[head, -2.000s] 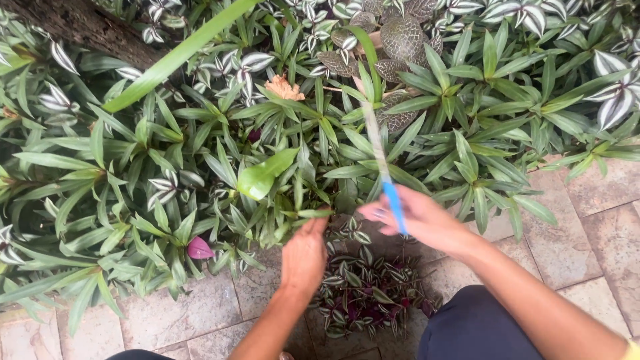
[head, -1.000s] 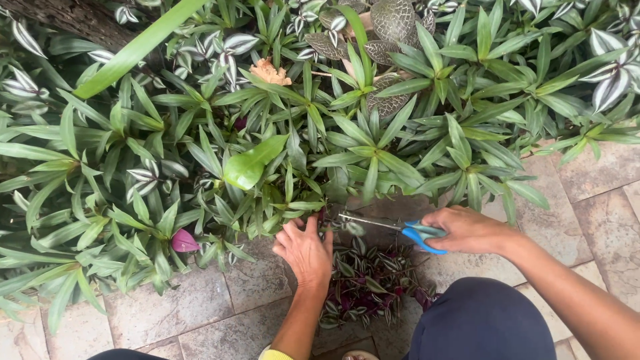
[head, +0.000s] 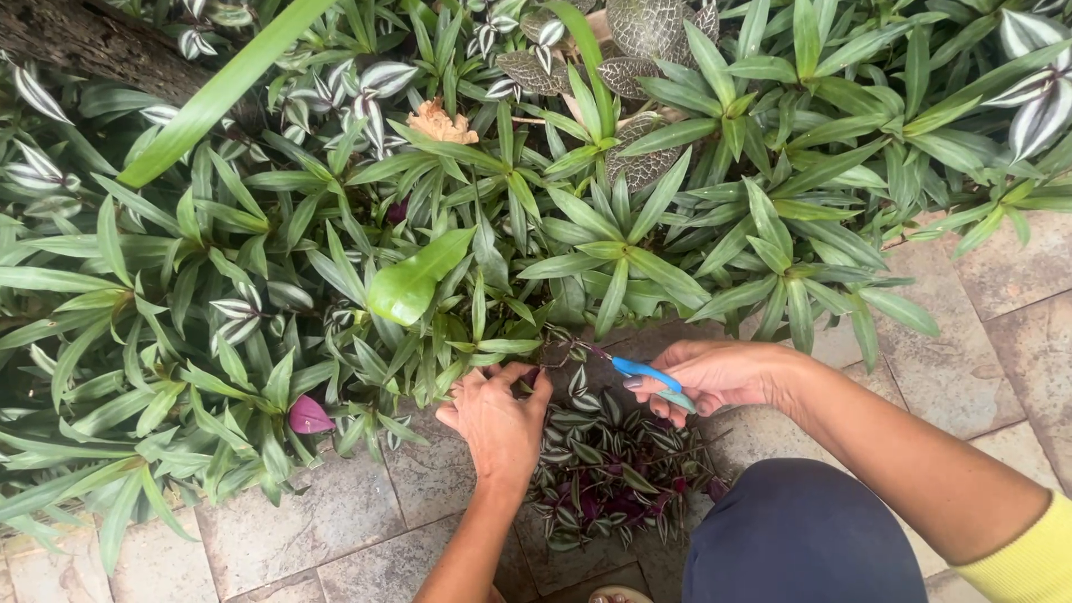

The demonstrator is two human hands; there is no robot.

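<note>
My right hand [head: 720,375] holds blue-handled scissors [head: 649,374] whose blades point left, toward thin purple stems [head: 578,345] at the edge of the planting. Foliage and stems partly hide the blade tips. Fingers bent, my left hand [head: 501,410] pinches at the base of the green plants [head: 494,335], on a stem or leaf mostly hidden by the fingers. Just below and between both hands, a heap of striped green and purple tradescantia cuttings [head: 620,469] lies on the paving.
Dense green rosettes [head: 624,251] fill the bed, with a tree trunk [head: 109,50] at upper left. A dry orange-brown leaf [head: 442,123] and a magenta petal or leaf [head: 310,414] rest among them. Stone paving [head: 301,511] borders the bed. My knee [head: 804,536] is at lower right.
The scissors, seen upright two seconds ago and then with long blades pointing left, now show little of their blades. My right hand has moved closer to my left hand since one second ago.
</note>
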